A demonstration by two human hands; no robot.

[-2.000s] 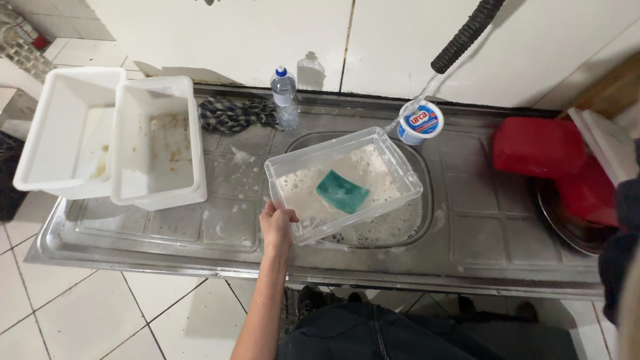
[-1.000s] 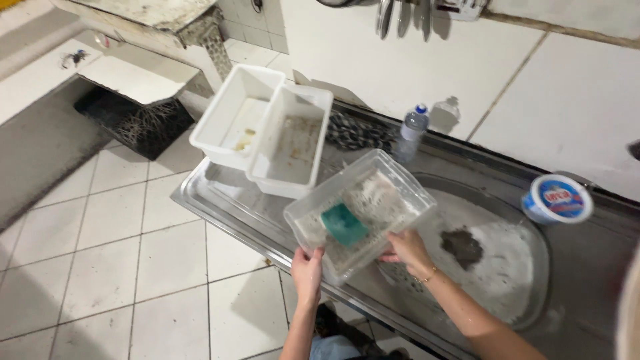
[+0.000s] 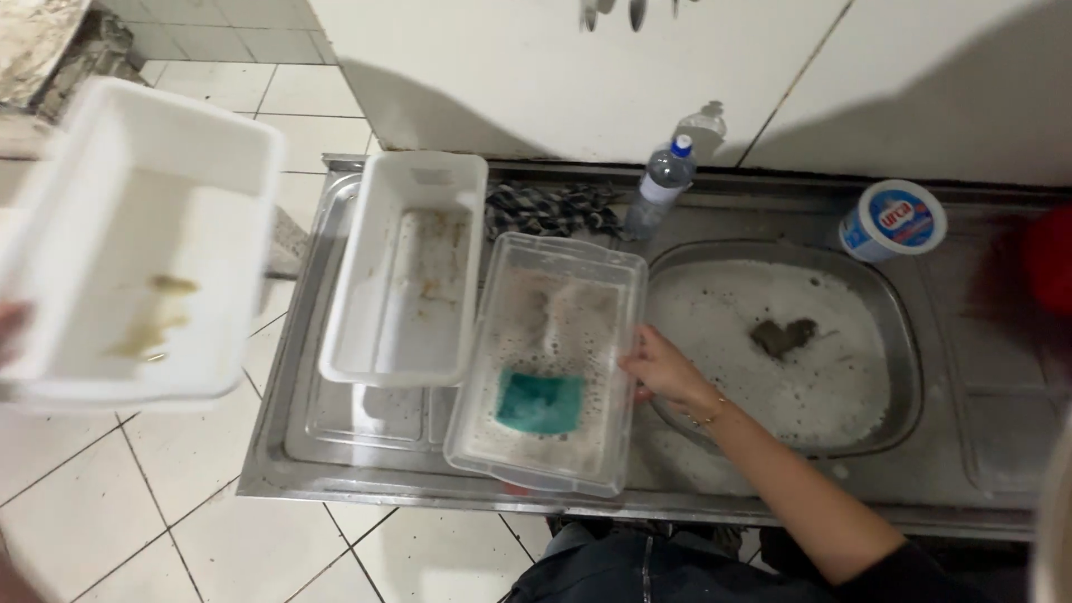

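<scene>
At the left edge, my left hand, partly cut off and blurred, grips the side of a white plastic bin with a yellowish-brown residue inside. This bin is tilted and held off the counter. My right hand holds the right rim of a clear plastic container over the drainboard, beside the sink. Inside the container are suds and a green cleaning cloth or pad. A second white bin, stained brown at the bottom, stands on the drainboard left of the container.
The steel sink holds sudsy water with a dark patch. Behind it are a blue-capped bottle, a checkered cloth and a white tub with a blue lid. A red object lies at the right edge.
My left hand has left the clear container and now holds the left white bin, which has moved left, away from the second bin. The clear container has turned, still in my right hand.
</scene>
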